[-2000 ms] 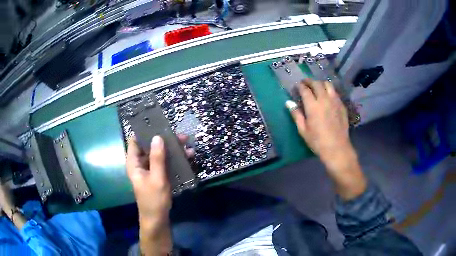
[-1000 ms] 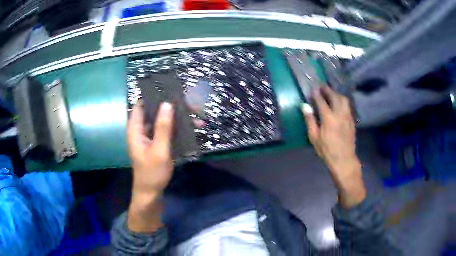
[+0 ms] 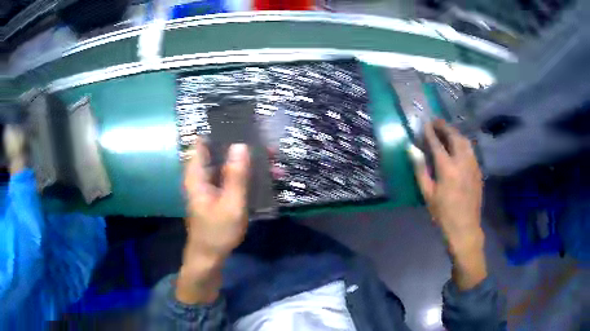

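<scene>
My left hand [image 3: 217,194] grips a dark flat housing plate [image 3: 234,126] across its width, with the thumb on top and fingertips showing at its right edge. The plate is over the left part of the black parts tray [image 3: 380,174], which is full of tiny silver and dark nuts [image 3: 323,129]. My right hand [image 3: 453,187] is at a grey-brown plate [image 3: 409,94] lying on the bench to the right of the tray, fingers bent over its near end. A pale cover shows on one right-hand finger. Motion blur hides whether the right fingers grip it.
Two plates [image 3: 89,152] stand at the left on the green bench top [image 3: 139,110]. A neighbouring worker's blue sleeve [image 3: 22,220] and hand are at far left. The conveyor belt [image 3: 259,40] runs beyond the tray between silver rails. A grey machine post [image 3: 537,110] and blue stool [image 3: 537,220] are at right.
The view has tilted and shifted, so the bench sits more level. My left hand still holds the plate over the tray. My right hand stays by the right-hand plates. The neighbour's hand has moved beside the left plates.
</scene>
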